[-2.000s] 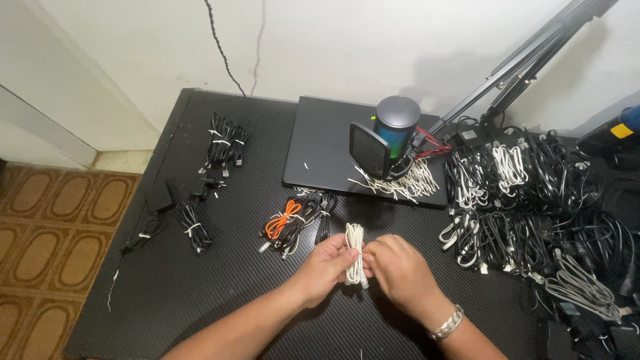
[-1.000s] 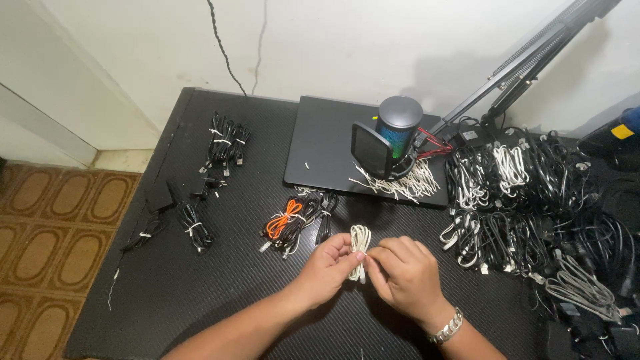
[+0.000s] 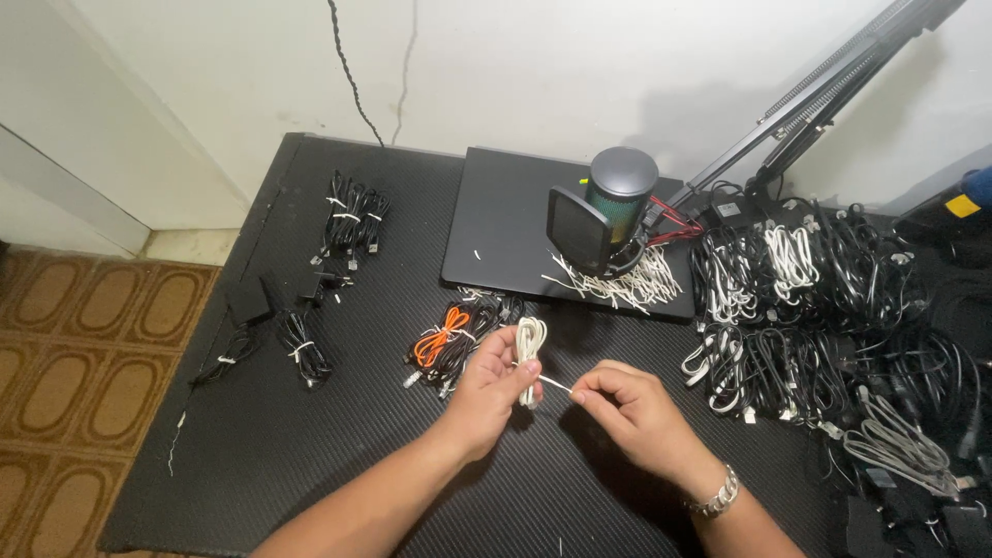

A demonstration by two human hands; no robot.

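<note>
My left hand holds a coiled white cable upright between thumb and fingers. A thin white twist tie runs from that bundle to my right hand, which pinches its end between thumb and forefinger. Just behind my left hand lie tied bundles of black cables, with an orange cable among them. Many loose white ties are heaped on a closed black laptop, under a microphone with a pop filter.
Rows of coiled black and white cables cover the right of the black textured table, beside a grey coil. At the left lie tied black cables, another black bundle and a black adapter. A microphone arm rises at the right.
My right hand has moved right, away from the white bundle, and a length of the tie now stretches between my hands. My left hand still holds the bundle.
</note>
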